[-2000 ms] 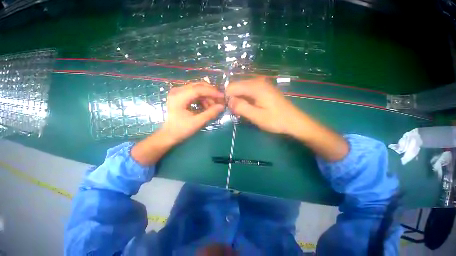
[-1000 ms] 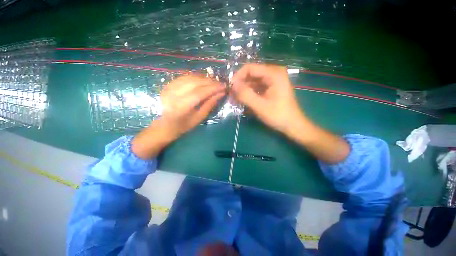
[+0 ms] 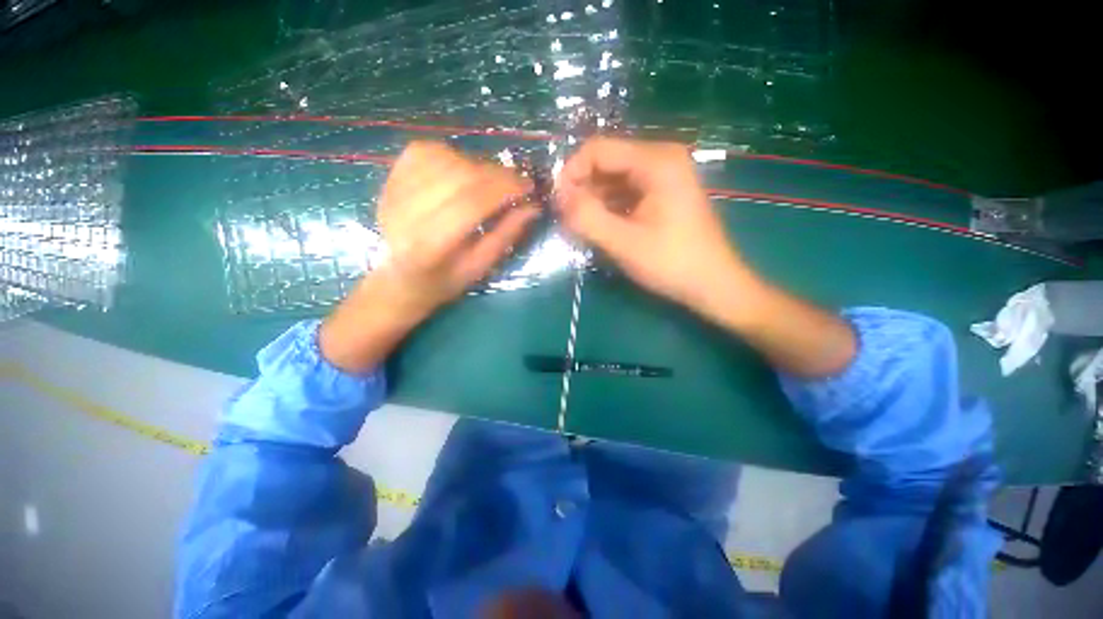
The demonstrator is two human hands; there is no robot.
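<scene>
My left hand [image 3: 454,218] and my right hand [image 3: 641,218] are bare and meet fingertip to fingertip over the near edge of a clear blister tray [image 3: 302,248]. A tiny dark bit [image 3: 543,194] shows between the fingertips, too small and blurred to name. The fingers of both hands are bent and pinched toward it. A small shiny spot shows by the left fingers. Glare hides part of the tray under the hands. A black pen-like tool [image 3: 599,368] lies on the green mat [image 3: 714,399] nearer to me.
Stacked clear trays [image 3: 61,230] lie at the left. More clear trays [image 3: 423,73] spread beyond the red lines. A small white piece [image 3: 709,156] lies near the red line. A white wipe [image 3: 1021,329] and a metal rail bracket [image 3: 1006,215] are at the right. A dark round seat-like shape stands lower right.
My left hand has turned so its back faces up more, with its fingers closer together. My right hand's thumb and finger have curled into a ring. The hands remain together. The view has shifted slightly.
</scene>
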